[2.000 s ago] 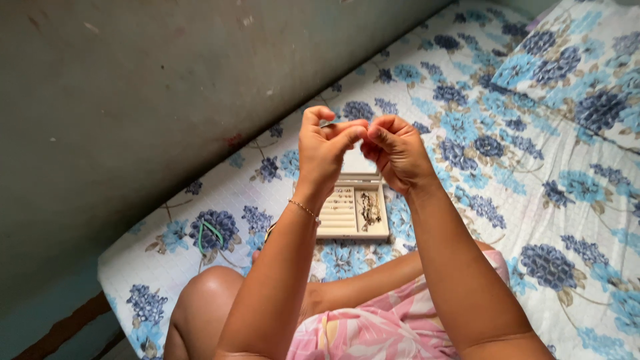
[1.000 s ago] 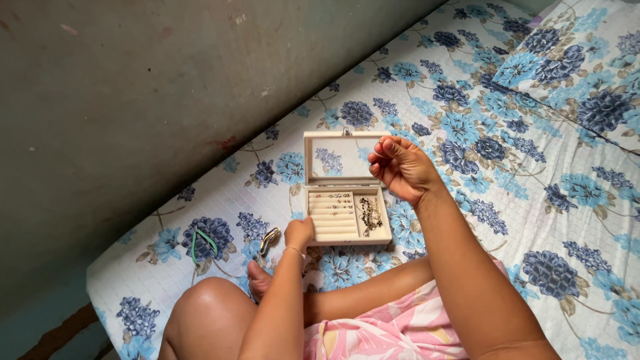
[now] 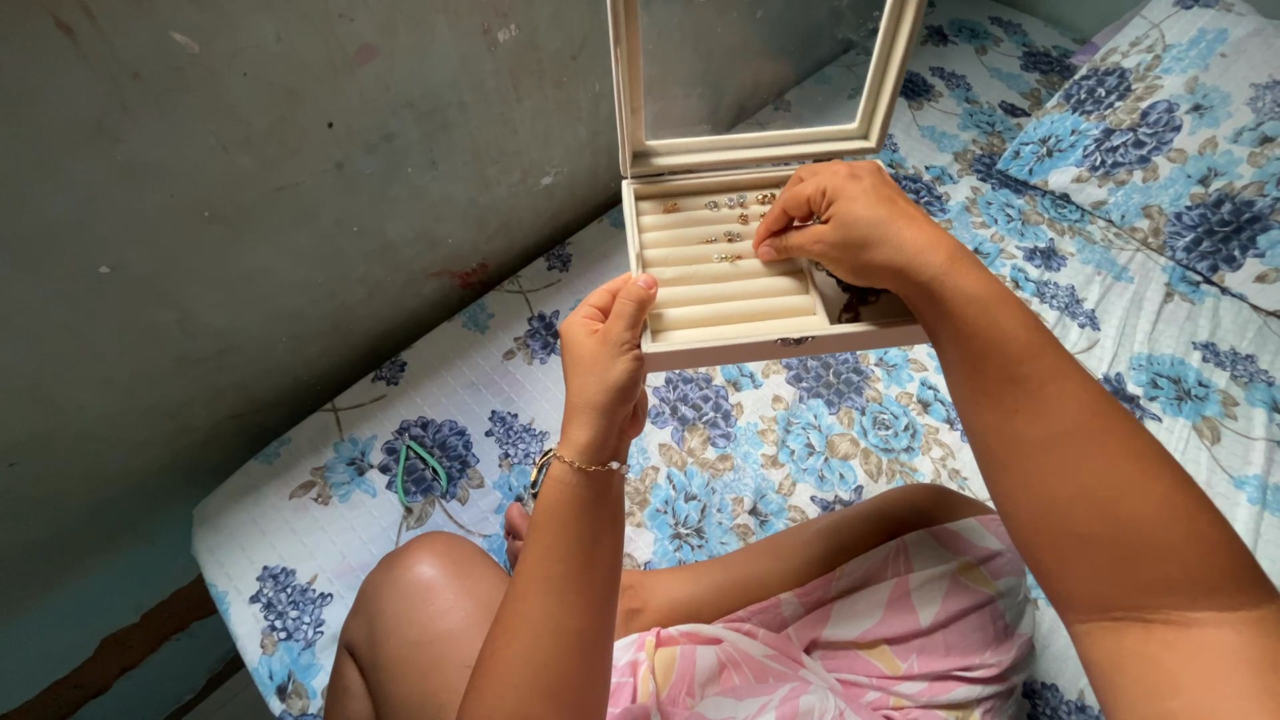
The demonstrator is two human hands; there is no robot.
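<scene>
My left hand (image 3: 606,365) grips the left front corner of a cream jewelry box (image 3: 740,350), thumb on its rim, lifting it above the bed. The lid (image 3: 745,157), with a clear window, stands raised. Several small earrings (image 3: 727,237) sit in the upper padded rows (image 3: 735,293). My right hand (image 3: 845,225) has its thumb and forefinger pinched together at the right end of these rows; whatever is between the fingertips is too small to tell. Dark jewelry (image 3: 855,298) lies in the right compartment, partly hidden under this hand.
A floral sheet (image 3: 390,530) covers the bed, and a green loop-shaped item (image 3: 422,470) lies on it at the left. A metallic object (image 3: 541,470) is partly hidden behind my left wrist. A painted wall (image 3: 300,200) borders the bed; a floral pillow (image 3: 1170,130) is at the upper right.
The jewelry box, resting on the bed a second ago, is now raised in my left hand. My right hand has come down to its rows. Two seconds ago both hands were together above the box.
</scene>
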